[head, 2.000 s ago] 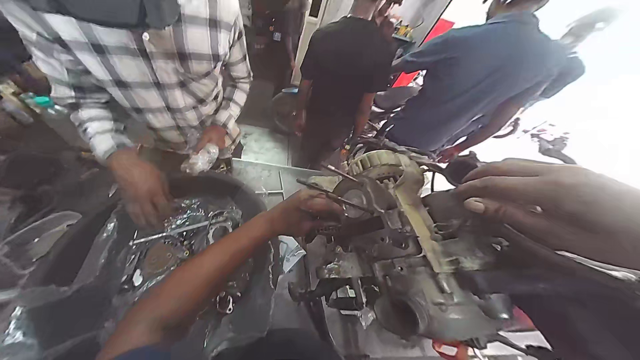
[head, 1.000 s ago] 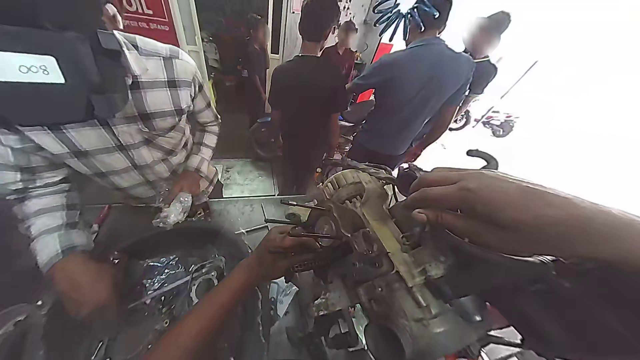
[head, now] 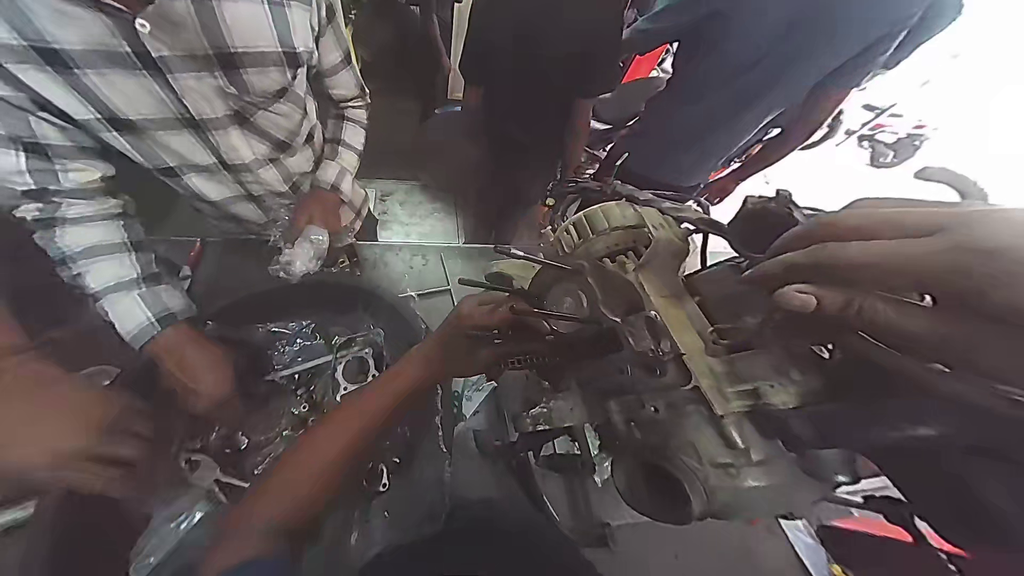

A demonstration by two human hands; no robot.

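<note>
A greasy metal engine (head: 696,376) with a finned flywheel fan (head: 608,232) at its top stands right of centre. My left hand (head: 480,336) is at the engine's left side, near the protruding studs (head: 536,256) and just above a timing chain (head: 528,362); its fingers are partly hidden, and whether they grip anything is unclear. My right hand (head: 872,280) lies over the engine's upper right side, palm down, beside a dark part (head: 764,224); its fingertips seem to rest there, and its hold cannot be told.
On the left, a large black tub (head: 400,308) holds loose engine parts, a gasket (head: 356,370) and plastic bags. A co-worker in a checked shirt (head: 216,104) reaches into it and holds a clear plastic bag (head: 300,252). Another hand (head: 72,424) is blurred at far left. More people stand behind.
The view has tilted down since a second ago. Another person's blurred hand has come in at the far left. Both my hands remain at the engine.
</note>
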